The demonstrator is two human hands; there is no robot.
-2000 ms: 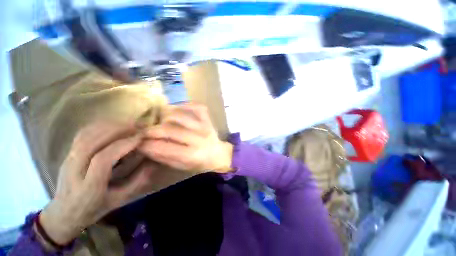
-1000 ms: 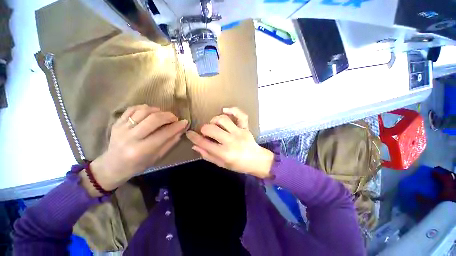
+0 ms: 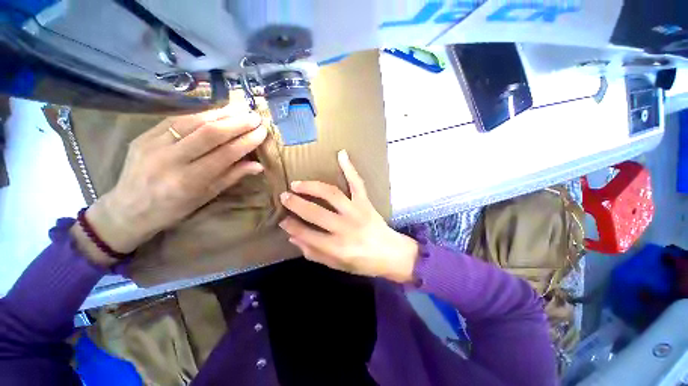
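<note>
A khaki-brown garment panel (image 3: 332, 151) lies on the white machine table, under the sewing machine head (image 3: 339, 22). A seam edge or fold runs down its middle from the needle area, just left of the grey guide (image 3: 298, 121). My left hand (image 3: 177, 170) lies on the panel with its fingertips pinching cloth close to the needle area. My right hand (image 3: 343, 222) rests with spread fingers on the panel nearer the front edge, beside the fold. A metal zipper (image 3: 78, 160) runs along the panel's left edge. The needle is hard to make out behind my left fingertips.
A smartphone (image 3: 492, 84) and a green and blue tool (image 3: 419, 58) lie right of the panel. Brown cloth (image 3: 528, 234) is heaped below the table edge at right, more (image 3: 162, 335) at lower left. A red stool (image 3: 620, 207) stands at far right.
My left hand has moved up from the front of the panel to the needle area. My right hand has stayed low, its fingers now more spread. The view has tilted, showing more of the machine head.
</note>
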